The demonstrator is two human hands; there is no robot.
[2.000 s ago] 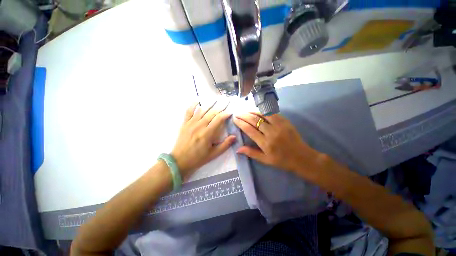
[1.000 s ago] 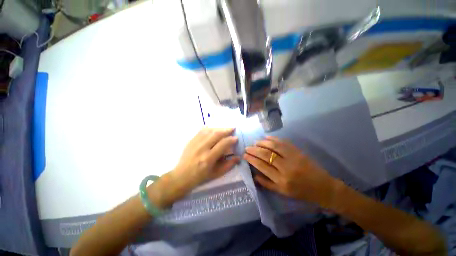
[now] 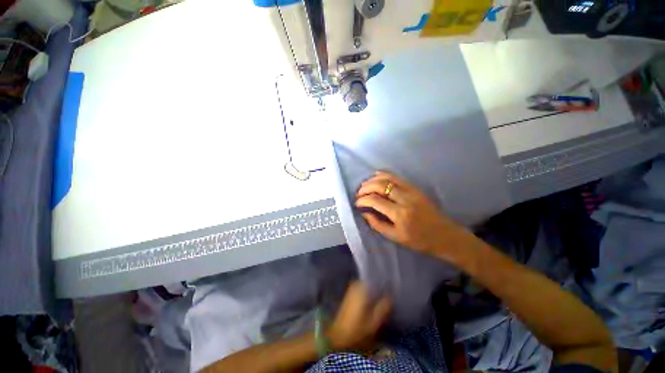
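Observation:
The grey-blue fabric panel (image 3: 452,160) lies under the sewing machine head (image 3: 408,25) and hangs over the table's front edge. Its narrow folded edge (image 3: 348,226) runs from near the presser foot (image 3: 321,91) down towards my lap. My right hand (image 3: 399,210), with a ring, has its fingers bent on the panel beside the fold and grips the cloth. My left hand (image 3: 361,318) is blurred at the panel's lower end, below the table edge; whether its fingers hold the cloth cannot be told.
Red-blue snips (image 3: 565,100) lie right of the panel. A blue strip (image 3: 68,138) is at the table's left edge. A printed scale (image 3: 211,244) runs along the front. Grey-blue pieces (image 3: 634,255) are heaped at the lower right, and more cloth (image 3: 248,313) lies on my lap.
My left hand has left the needle area and moved down to the panel's lower end. My right hand stays on the cloth, farther from the needle. The view has shifted, showing the machine higher up.

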